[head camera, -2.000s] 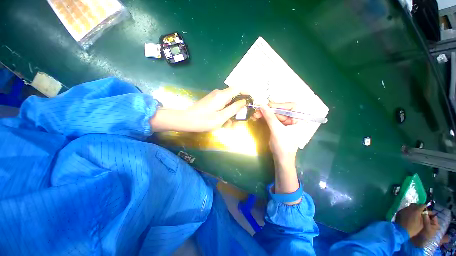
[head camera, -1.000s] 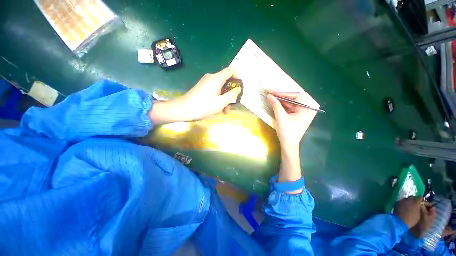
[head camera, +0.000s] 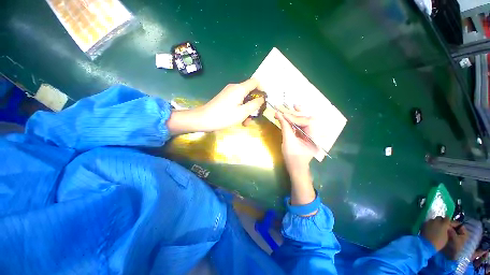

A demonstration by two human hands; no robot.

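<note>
My left hand [head camera: 224, 109] holds a small black device housing [head camera: 256, 99] with gold details, partly covered by the fingers. My right hand [head camera: 296, 140] holds thin tweezers [head camera: 307, 137] like a pen. Their tip points at the housing's right side; whether it touches, or holds a tiny part, is too small to tell. A white sheet [head camera: 317, 110] lies under and beyond my right hand, with faint small marks near its middle.
A shiny amber film [head camera: 207, 147] lies below my left hand. An open black unit [head camera: 187, 59] with a white module [head camera: 164, 61] lies upper left, near a bagged sheet stack [head camera: 91, 21]. Another person's hands [head camera: 445, 236] are lower right by a green-rimmed tray [head camera: 434, 207]. A metal bar [head camera: 462, 165] stands right.
A second ago the tweezers pointed at the white sheet. Now my right hand has moved left and down and the tweezer tip is at the housing. My left hand still holds the housing.
</note>
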